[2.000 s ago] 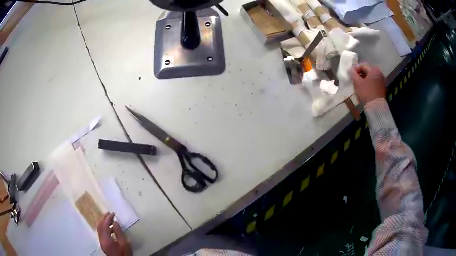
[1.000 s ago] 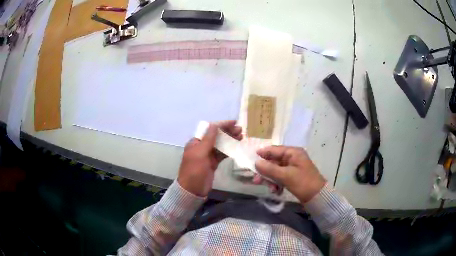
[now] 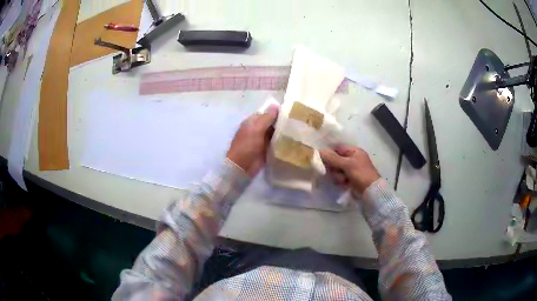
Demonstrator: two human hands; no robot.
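A folded bundle of cream fabric pieces (image 3: 313, 75) lies in front of me, its near end bent up between my hands. Two tan card patches show on it, the bundle ticket (image 3: 294, 153) and another just beyond. A white strip crosses between them. My left hand (image 3: 253, 140) holds the bundle's left edge and a white end of the strip. My right hand (image 3: 352, 169) is on its right side, slightly blurred, with a bit of white at its fingers. My fingertips are partly hidden by the cloth.
A pink-gridded ruler (image 3: 200, 80) lies beyond a white sheet (image 3: 141, 138). Black bars (image 3: 214, 39) lie at the back and right (image 3: 398, 135). Shears (image 3: 433, 170) lie at the right, near a metal base plate (image 3: 487, 100). Metal tools (image 3: 131, 60), a red pen (image 3: 121, 27) and tan cards (image 3: 56, 94) are at left.
My view has swung from the right side back to the front. The white strip, held between both hands a second ago, now lies across the bundle, whose near end is folded up.
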